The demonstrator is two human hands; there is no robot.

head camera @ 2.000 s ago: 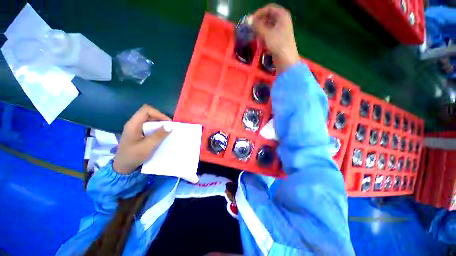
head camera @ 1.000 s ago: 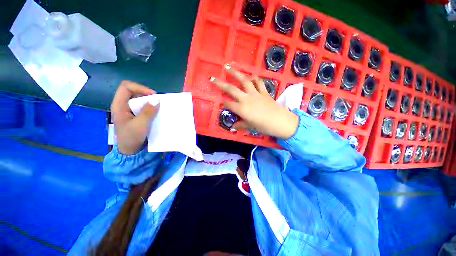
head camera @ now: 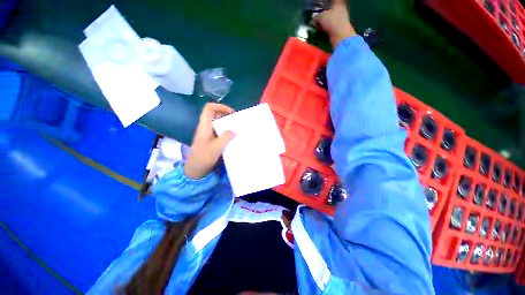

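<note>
My left hand (head camera: 208, 141) is closed on a white sheet (head camera: 253, 151), which covers the near left edge of the red compartment tray (head camera: 282, 95). My right hand (head camera: 333, 18) is at the top edge beyond the tray, fingers closed at a dark shiny part (head camera: 316, 7), probably a lens unit; it is partly cut off and blurred. The tray's left pockets are empty. Other pockets hold round black lens units (head camera: 311, 181). My right sleeve hides the tray's middle.
Another dark part (head camera: 371, 37) lies on the green bench. A translucent white item, perhaps a bottle (head camera: 172, 68), lies beside white papers (head camera: 118, 86) and crumpled clear plastic (head camera: 215, 83). More filled trays (head camera: 463, 151) continue right. A box of papers (head camera: 164, 158) is below the left bench edge.
My right hand has moved from over the tray's near pockets to beyond its far edge, now at a dark part. My left hand still holds the sheet. The view has shifted.
</note>
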